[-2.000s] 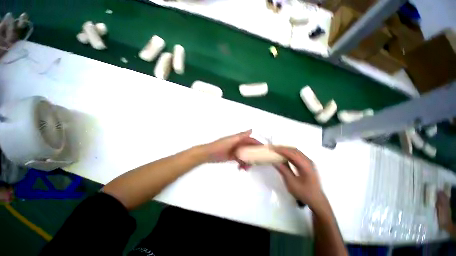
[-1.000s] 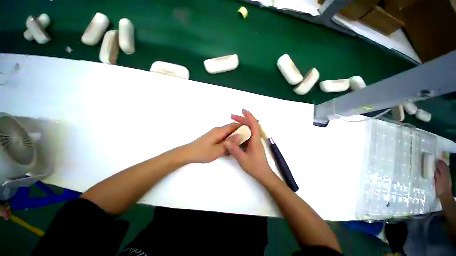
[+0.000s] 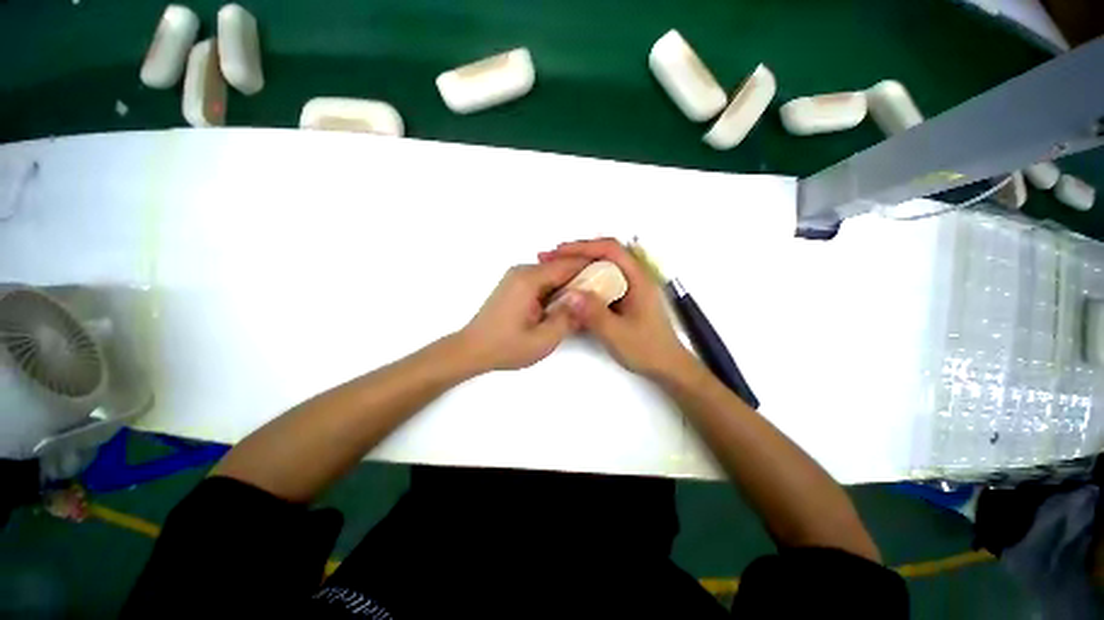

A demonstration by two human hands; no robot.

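Observation:
A whitish plastic housing (image 3: 602, 283) is held between both hands above the white bench (image 3: 303, 242). My left hand (image 3: 523, 317) grips its left side, and my right hand (image 3: 630, 317) wraps its right side with the thumb on it. The fingers hide much of the housing. A tool with a black handle (image 3: 714, 345) and a yellowish neck lies on the bench just right of my right hand. The tool's far end is partly hidden behind the fingers.
Several white housings (image 3: 486, 81) lie on the green belt (image 3: 581, 121) beyond the bench. A grey metal upright (image 3: 956, 133) stands at the right. Clear blister trays (image 3: 1017, 339) lie at the bench's right end. A white fan (image 3: 55, 351) stands at the left.
The housing, earlier level between both hands, is now enclosed more closely by them. The camera view has shifted, so the belt and its housings sit higher in the picture.

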